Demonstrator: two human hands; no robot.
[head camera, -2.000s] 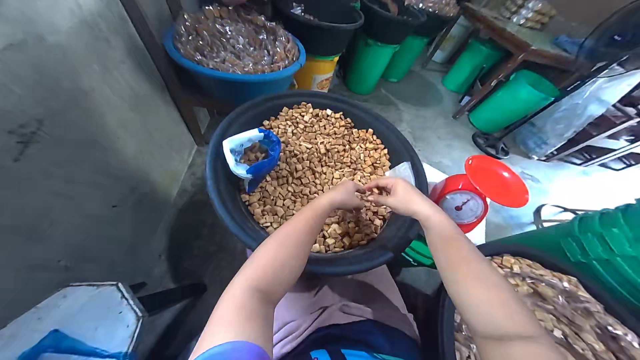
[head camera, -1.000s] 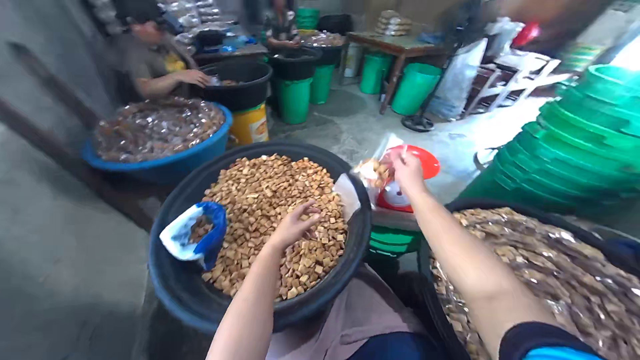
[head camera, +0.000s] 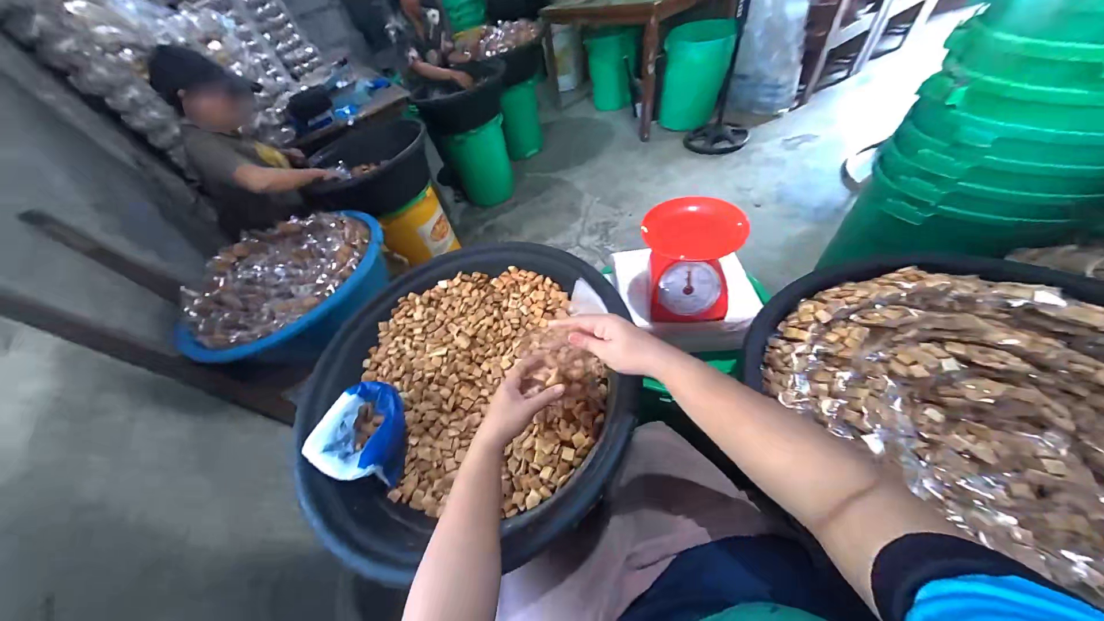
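Observation:
A black round tub (head camera: 332, 509) in front of me holds many small brown square snack pieces (head camera: 457, 345). Over its right part my right hand (head camera: 612, 341) pinches the top of a clear plastic bag (head camera: 561, 358) with some pieces in it. Below and left of the bag, my left hand (head camera: 522, 401) is cupped with its fingers apart, close to or touching the bag; which of the two is unclear. A blue and white bag (head camera: 392, 431), rolled open, lies at the tub's left side with darker bits inside. White sheets (head camera: 588, 297) rest at the right rim.
A red dial scale (head camera: 690, 280) stands beyond the tub. Filled bags lie in a black tub (head camera: 759, 332) at right and a blue basin (head camera: 375, 267) at left. Green tubs (head camera: 975, 164) are stacked at right. A person (head camera: 233, 155) works at another black tub (head camera: 414, 142).
The clear bag and my right hand have moved from beside the scale back over the tub. My left hand was over the pieces and is now beside the bag. The view has shifted.

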